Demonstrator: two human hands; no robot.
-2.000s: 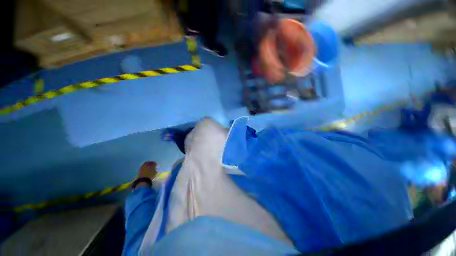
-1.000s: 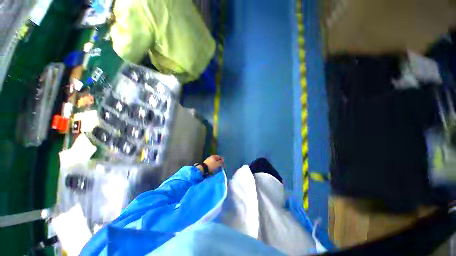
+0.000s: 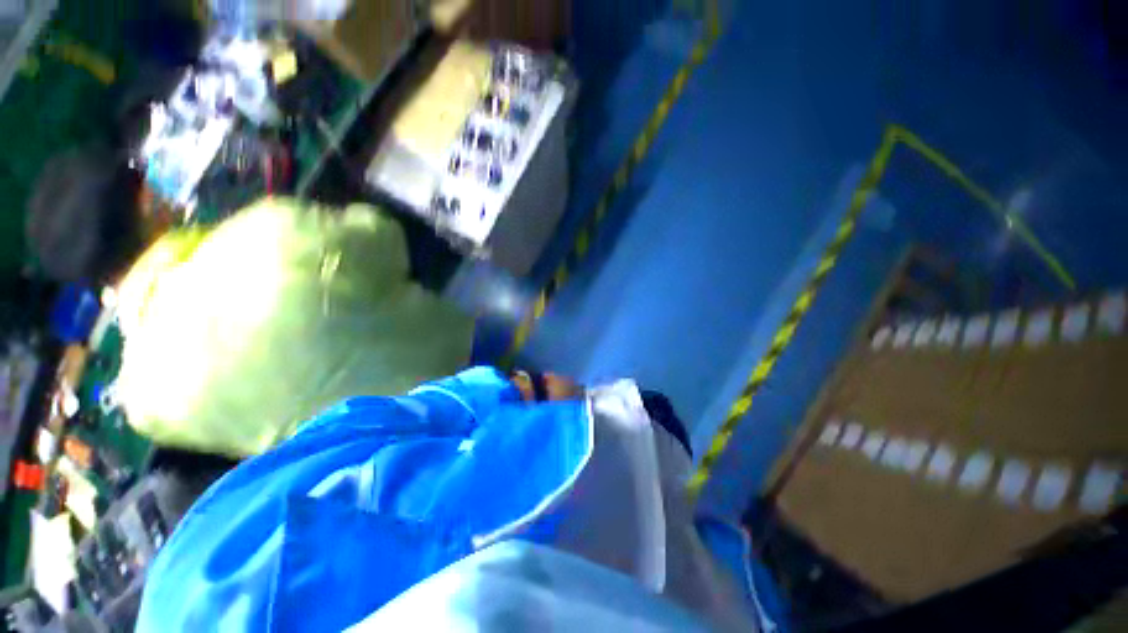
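Observation:
My left hand [image 3: 559, 387] is small and blurred at the end of my blue sleeve, with a dark band at the wrist. It is low in front of my body, and its fingers are partly hidden; I cannot tell whether it holds anything. My right hand is not in view. Nearest in front, a person in a yellow-green smock [image 3: 297, 322] leans at the green bench on the left. A tray with rows of dark parts [image 3: 495, 136] sits on top of a stack beyond that person.
A blue aisle [image 3: 668, 260] with yellow-black tape lines runs ahead. Brown cartons with rows of white labels [image 3: 990, 396] stand at the right. The bench at the left holds small orange, blue and white items and clear trays [image 3: 124, 532].
The view has moved forward along the aisle and turned. The person in yellow-green is now nearer, beside my left sleeve. Labelled cartons now show at the right, where dark items were.

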